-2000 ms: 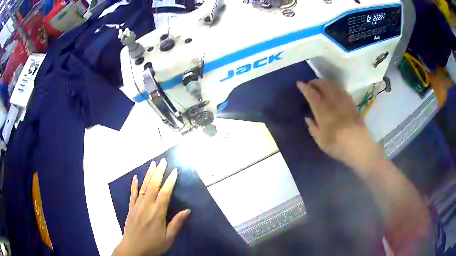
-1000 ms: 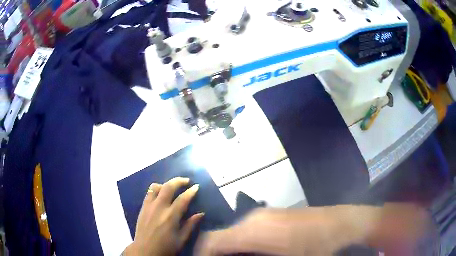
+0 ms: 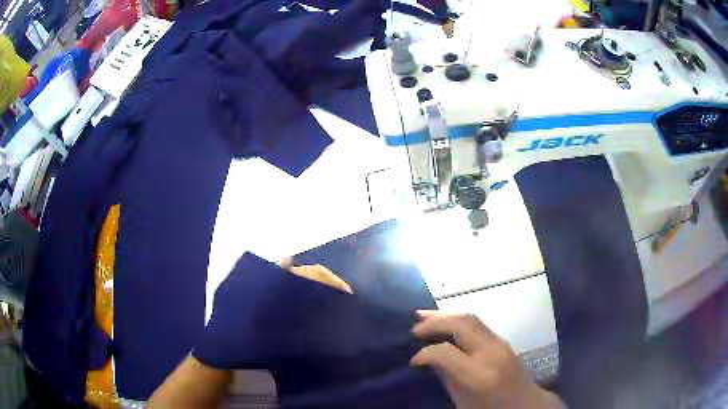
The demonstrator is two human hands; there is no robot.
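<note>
A navy garment panel lies across the table's front, in front of the needle, its left part raised over another navy piece that lies flat up to the lit needle area. My left hand is mostly hidden under the raised panel; its fingers show at the upper edge and its wrist at the lower left. My right hand pinches the panel's right edge. The white JACK sewing machine stands behind, its presser foot area beyond the flat piece.
A navy strip runs under the machine arm and over the table's front edge. Heaped navy cloth covers the left side, with an orange-yellow strip between pieces. Snips lie by the machine's right base. White boxes are at upper left.
The view has swung left, so the machine sits further right. A navy panel now lies raised over the flat piece, my right hand has taken its edge, and my left hand has gone beneath it.
</note>
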